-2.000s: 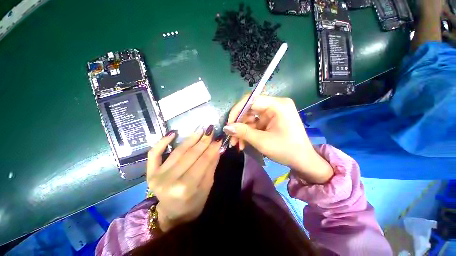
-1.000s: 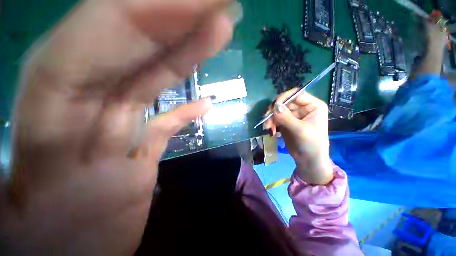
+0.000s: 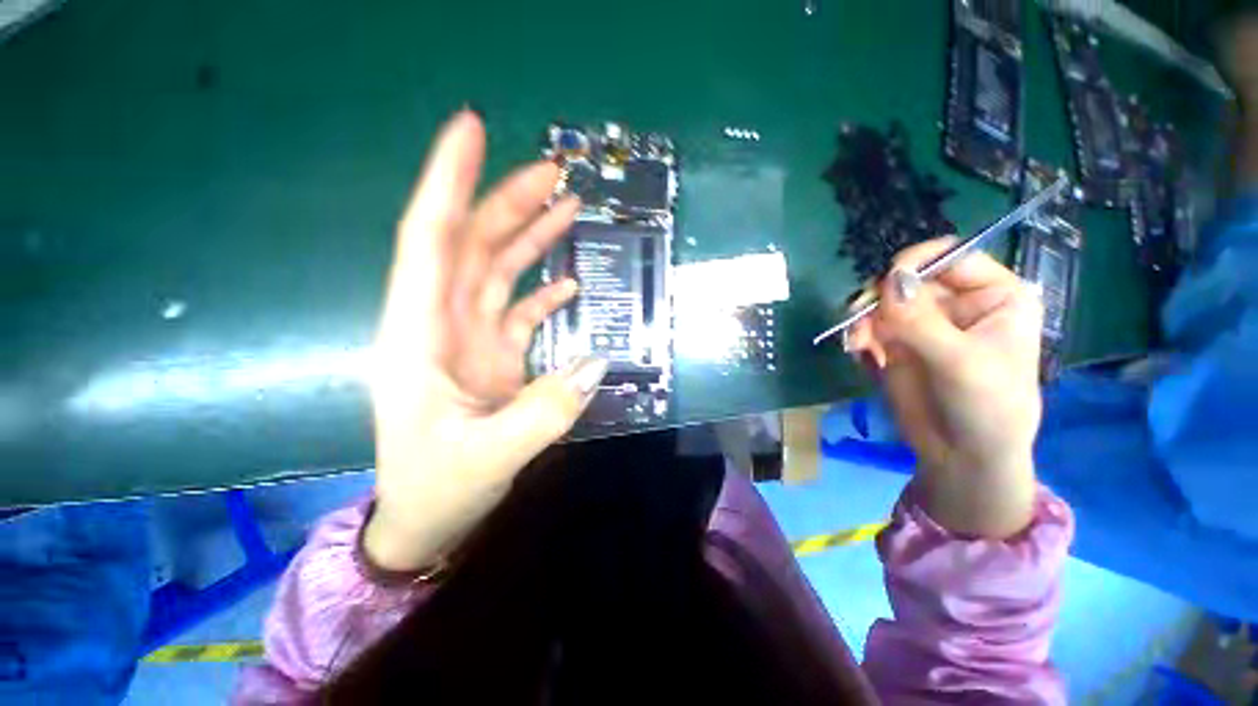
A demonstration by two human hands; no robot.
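Observation:
An open phone unit (image 3: 614, 283) lies upright on the green mat, its board end away from me and its battery label showing. My left hand (image 3: 483, 331) is open over the unit's left side, fingers spread, thumb near its lower end. My right hand (image 3: 952, 359) holds the tweezers (image 3: 986, 235) like a pen; their tip points down left, above the mat. Between unit and tweezers lie a white strip (image 3: 745, 279) and a clear sheet (image 3: 752, 207) with rows of tiny white dots, partly lost in glare. A heap of small black parts (image 3: 883, 200) lies beyond my right hand.
A short row of tiny white pieces (image 3: 742, 134) lies above the clear sheet. More phone units (image 3: 985, 97) lie at the right. A person's blue sleeve (image 3: 1207, 345) is at the right edge. The bench's near edge (image 3: 276, 479) crosses below the unit.
My left hand has dropped away from close to the camera and is now beside the unit. My right hand still holds the tweezers. The view has shifted, so the bench items appear farther right than one second ago.

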